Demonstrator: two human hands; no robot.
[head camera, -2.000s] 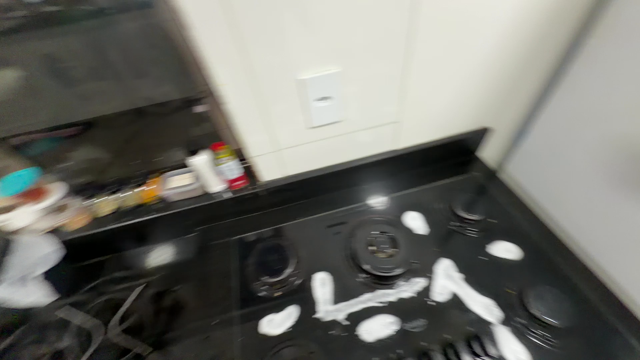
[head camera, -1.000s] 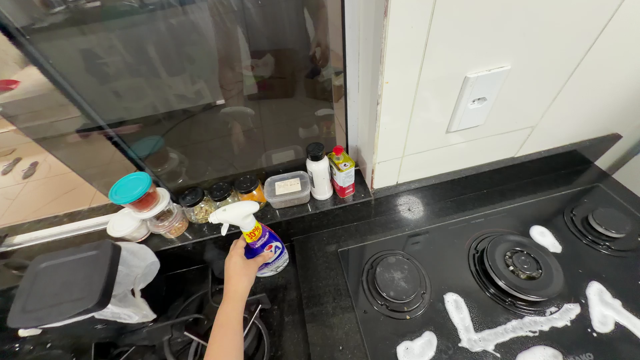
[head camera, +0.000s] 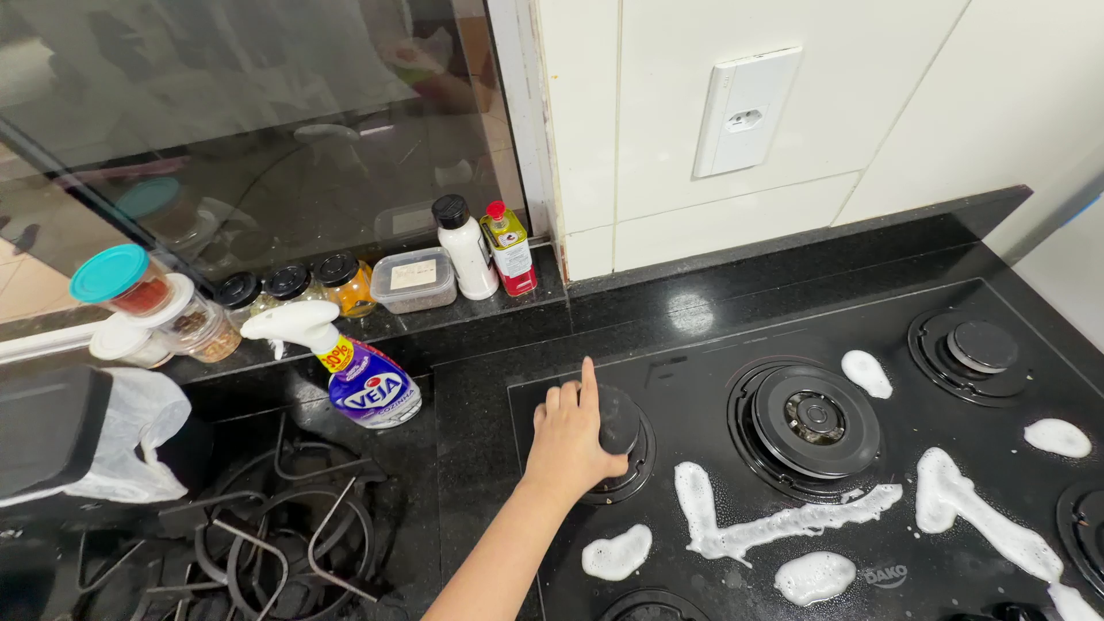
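Observation:
My one visible hand, whose forearm enters from the bottom centre and which looks like my left hand (head camera: 569, 435), is over the left rear burner cap (head camera: 618, 418) of a black glass cooktop (head camera: 673, 379). Its index finger points up and the thumb is spread; contact with the cap cannot be made out. A purple Veja spray bottle (head camera: 377, 388) with a white trigger head stands to the left of the hand. White foam (head camera: 759, 530) lies in streaks and blobs on the cooktop, around the large burner (head camera: 817, 418). The other hand is out of view.
Removed black pan grates (head camera: 289, 535) lie on the counter at lower left, beside a dark bin with a white liner (head camera: 142, 423). Spice jars (head camera: 343, 283), a plastic tub (head camera: 416, 280), a white bottle (head camera: 467, 250) and a red-capped tin (head camera: 509, 250) line the window ledge.
One second ago the hand held the spray bottle by the ledge. It has let go of the bottle and moved right, to the left rear burner. The view has shifted since the blurred first frame.

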